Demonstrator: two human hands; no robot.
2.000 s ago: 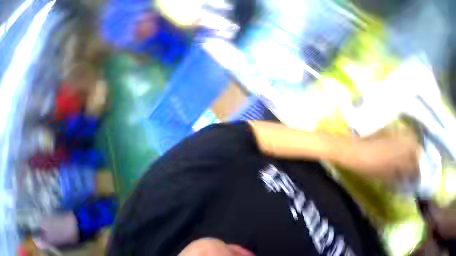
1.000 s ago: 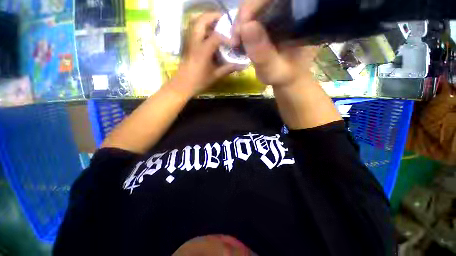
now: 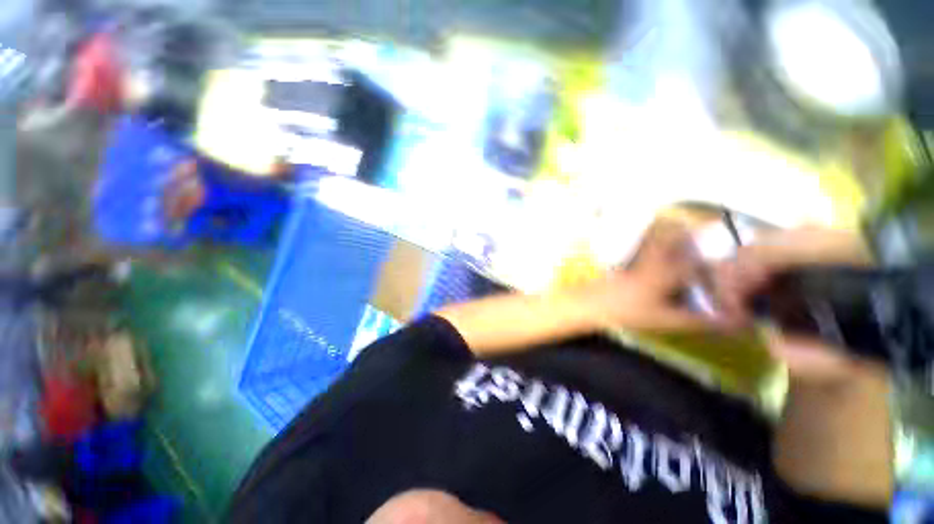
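Observation:
The picture is blurred. My left hand [image 3: 661,268] is closed around a small round white part [image 3: 715,242] right of centre, over the yellow pad [image 3: 712,363]. My right hand [image 3: 794,254] is against the part's right side and holds a long black screwdriver [image 3: 855,309], whose body runs to the right edge. A thin dark line stands at the top of the white part. The fingertips and the contact between tool and part are too blurred to tell.
A blue crate [image 3: 323,281] with cardboard stands below the bench edge at left. Black and white parts [image 3: 317,118] lie at the bench's far left end. A round white-topped tub [image 3: 828,53] is at upper right. Green floor [image 3: 195,338] shows at left.
Since one second ago, the view has swung left, so the hands now appear further right and lower. Both hands remain together at the white part, with the black tool still at the right hand.

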